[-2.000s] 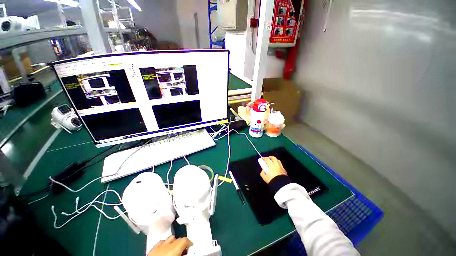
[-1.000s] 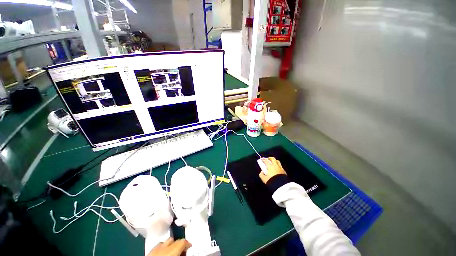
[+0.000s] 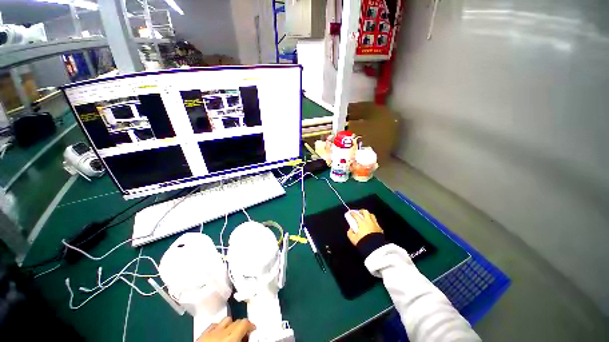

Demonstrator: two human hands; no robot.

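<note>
Two white security cameras stand side by side in front of the keyboard: the left camera [image 3: 193,270] and the right camera [image 3: 254,260]. Their lens faces do not show. My left hand [image 3: 228,330], cut off by the bottom edge, lies on the base of the left camera; its fingertips reach toward the right camera's base. My right hand [image 3: 365,227] is over the white mouse [image 3: 350,218] on the black mouse pad [image 3: 400,267]. The monitor [image 3: 187,127] shows four panes, the upper two with live pictures, the lower two dark.
The white keyboard [image 3: 208,207] lies under the monitor. White cables [image 3: 113,277] tangle at the left. A pen [image 3: 314,248] lies at the pad's left edge. A bottle [image 3: 340,160] and orange-white cup [image 3: 364,165] stand behind the pad. Another camera [image 3: 83,161] sits behind the monitor. A blue crate [image 3: 477,284] is below right.
The view has shifted slightly. The left camera's head looks turned a little since the earliest frame. Both hands stay at the same places.
</note>
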